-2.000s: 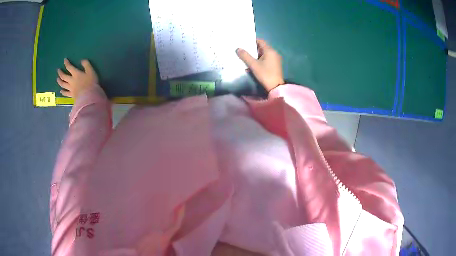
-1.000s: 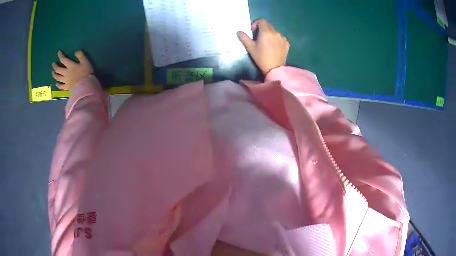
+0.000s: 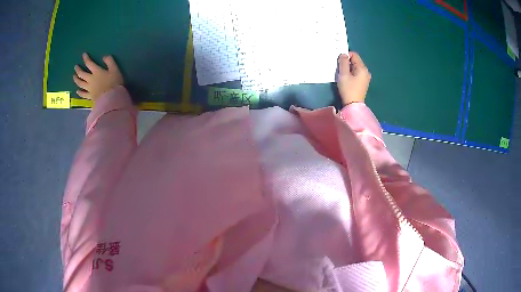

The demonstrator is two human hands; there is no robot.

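Observation:
White record sheets [image 3: 274, 45] with printed rows lie on the green mat, cut off by the top edge of the picture. The left part shows small text in columns; the right part is washed out by glare. My right hand [image 3: 354, 77] pinches the lower right edge of the paper between thumb and fingers. My left hand [image 3: 98, 77] rests on the mat at the left, palm down with fingers spread, holding nothing.
The green mat [image 3: 400, 80] has yellow tape [image 3: 187, 63] at the left and blue tape [image 3: 465, 80] at the right. A green label [image 3: 231, 97] lies below the sheets and a yellow label [image 3: 58, 100] at the left corner. A pale item [image 3: 512, 28] shows at the far right edge.
My right hand has moved right and now grips the paper's edge. The paper spreads wider to the right, with a second page area showing. My left hand stays on the mat; the view has shifted slightly.

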